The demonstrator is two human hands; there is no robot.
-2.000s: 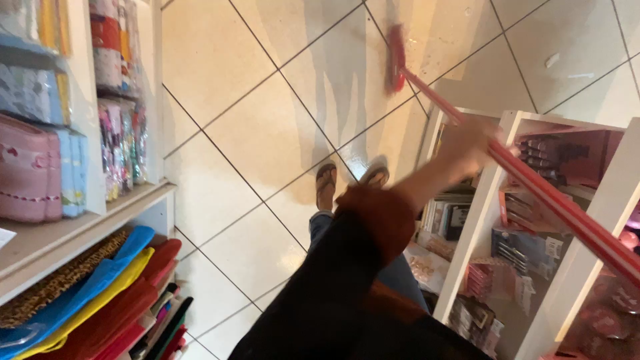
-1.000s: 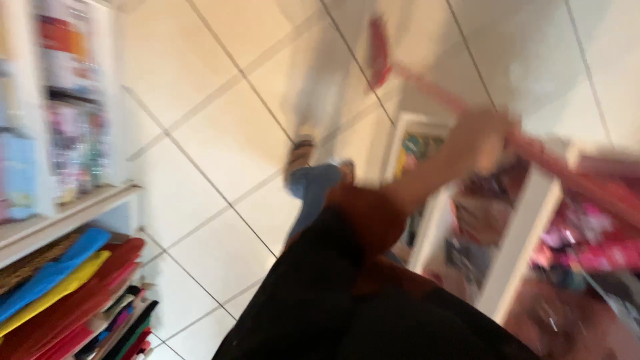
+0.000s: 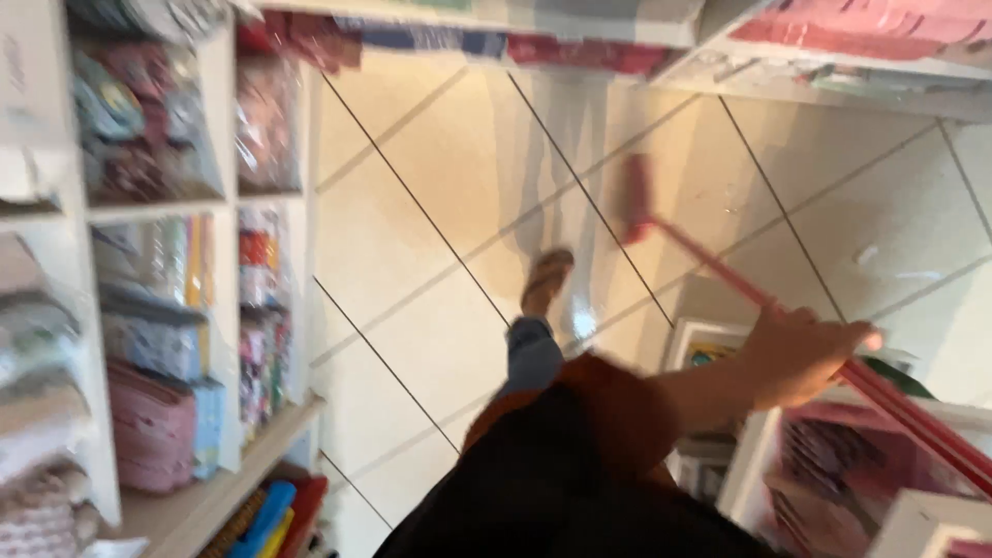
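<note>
A broom with a red handle slants across the right side, its red head blurred near the tiled floor ahead of my foot. My left hand is closed around the handle partway along, at the end of an arm in a dark sleeve with a rust-coloured cuff. The upper part of the handle runs out of view at the right edge. My right hand is not in view. Below the broom head and to its left is one sandalled foot, under a blue jeans leg; my sleeve hides the rest.
White cubby shelving with packaged goods stands on the left, with colourful folded or flat items low down. Another white shelf crosses the top. At the lower right, a white shelf unit stands close beneath my forearm. Small bits lie on the floor at right.
The view has shifted, bringing the shelf at the top into sight. Two feet showed earlier; only one shows now. My left hand has stayed on the broom handle.
</note>
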